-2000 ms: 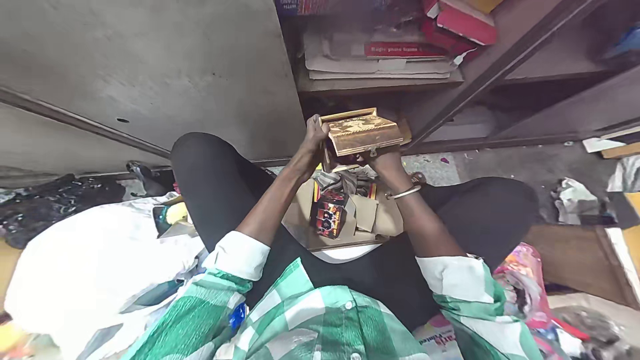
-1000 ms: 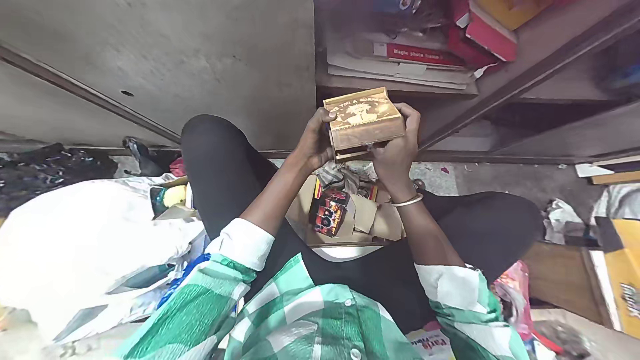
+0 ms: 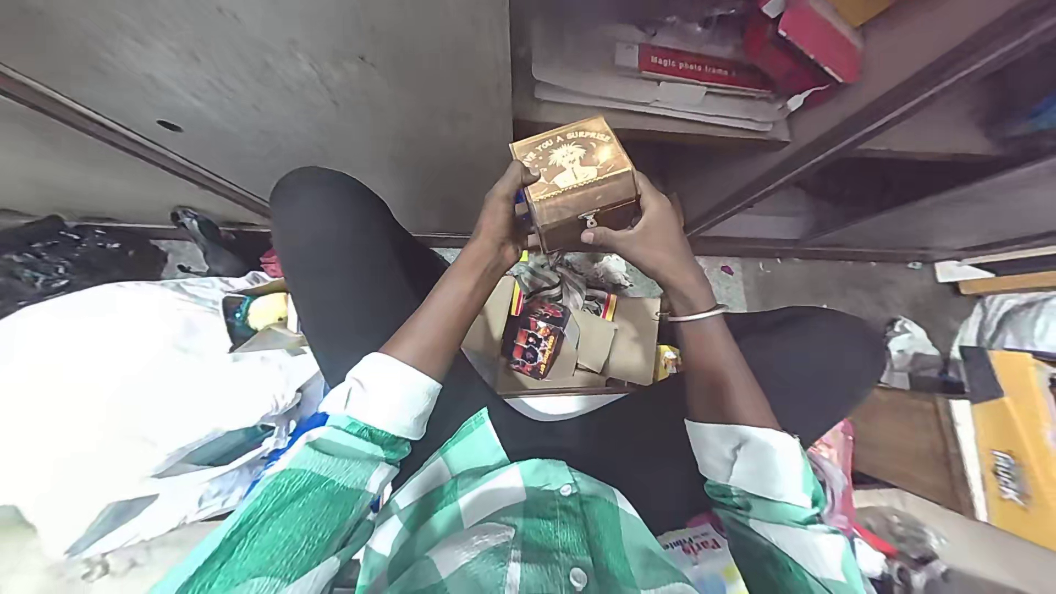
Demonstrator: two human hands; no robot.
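Observation:
Both my hands hold up a small brown wooden box [image 3: 582, 190] with a printed lid and a small metal clasp on its front. The lid is down. My left hand [image 3: 505, 206] grips the box's left side, its thumb at the lid's edge. My right hand [image 3: 648, 235] holds the right side, with the thumb below the clasp. Under the hands, between my crossed legs, is an opened cardboard box [image 3: 635, 338]. In it lie a dark printed carton [image 3: 538, 340] and some grey crumpled material [image 3: 561, 280].
Ahead is a shelf [image 3: 652, 124] with a red photo frame box [image 3: 701, 68] and flat white packages. A large white plastic bag [image 3: 148, 379] lies on the left, near a black plastic bag [image 3: 74, 256]. A yellow box [image 3: 1019, 445] is at the right.
The wooden box has turned so that its clasp side faces me, and its lid, raised in the earlier frames, is now down. My right thumb has come onto the front.

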